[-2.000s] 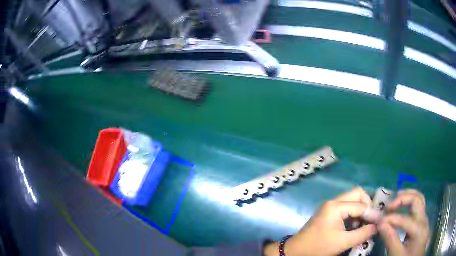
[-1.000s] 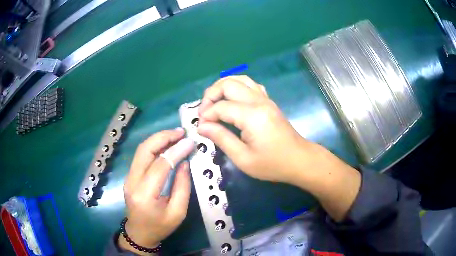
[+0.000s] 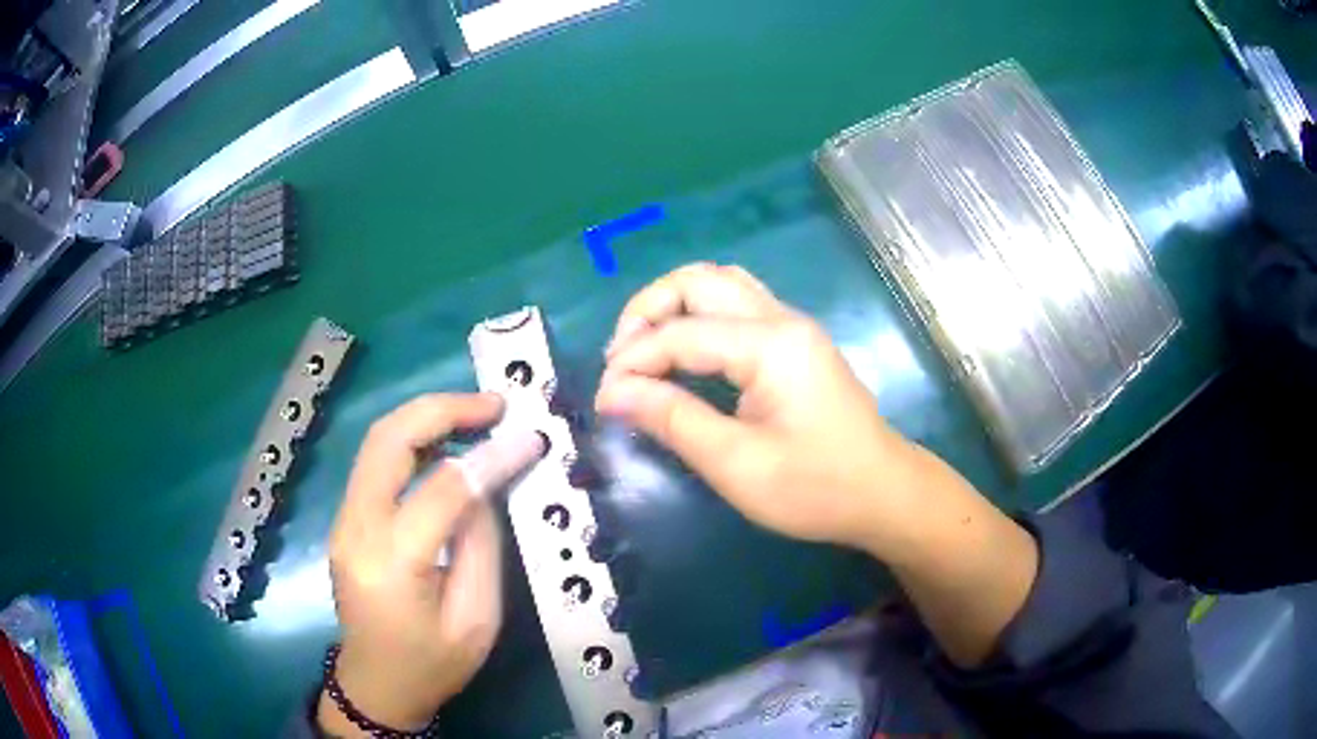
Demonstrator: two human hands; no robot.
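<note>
A long grey metal bar (image 3: 546, 541) lies in front of me, with a row of round black-ringed holes and a scalloped right edge. Its near end runs to the bottom edge of the picture. My left hand (image 3: 419, 556) is at the bar's left side, two fingertips holding it near the upper holes; one finger has a whitish wrap. My right hand (image 3: 758, 412) is just right of the bar's upper part, not touching it, thumb and fingertips close together. Whether a small part is between them cannot be made out.
A second bar (image 3: 275, 459) lies at left. Stacked bars (image 3: 202, 264) are behind it. A clear plastic tray (image 3: 1011, 267) is at right. Blue bin (image 3: 98, 671) and red bin (image 3: 20, 696) are cut off at lower left. Blue tape corners (image 3: 621, 235) mark the green bench.
My right hand has come off the bar and moved slightly right, baring the top hole. My left hand stays at the bar. The view has shifted slightly; two seconds ago it pointed further left.
</note>
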